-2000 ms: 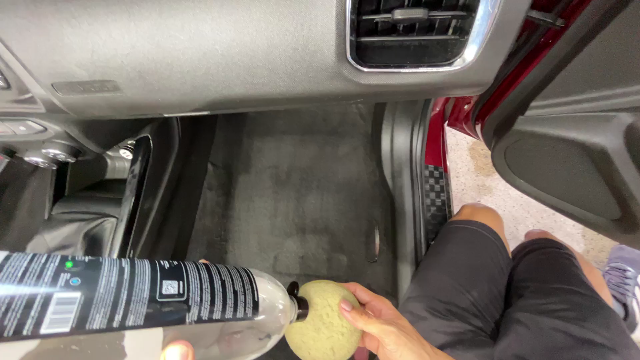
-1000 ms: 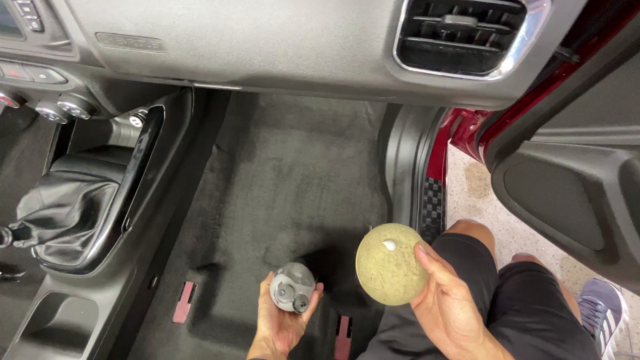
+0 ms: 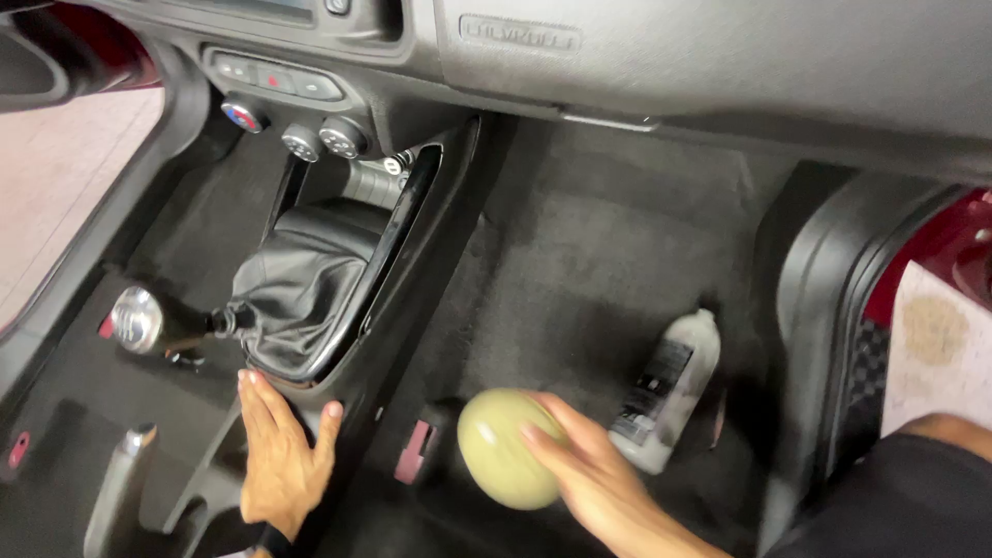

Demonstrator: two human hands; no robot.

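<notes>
My left hand [image 3: 283,461] rests flat on the centre console [image 3: 333,399], just behind the black gear lever boot [image 3: 310,279], with its thumb spread and nothing in it. In my right hand [image 3: 589,465] is a round yellow foam pad [image 3: 508,449], gripped at its right side above the floor. To the right of that hand a bottle [image 3: 670,391] with a black label lies on the dark carpet [image 3: 597,256] of the passenger footwell.
Left of the boot is the gear knob [image 3: 138,319], with the handbrake lever [image 3: 120,488] nearer me. The dashboard [image 3: 697,70] spans the top. A pink metal bracket [image 3: 415,451] sits on the floor by the console. My leg [image 3: 899,504] is at the lower right.
My left hand held the bottle and is now bare on the console; the bottle lies on the carpet. White product seen on the pad a second ago is not distinct now. The view has swung left.
</notes>
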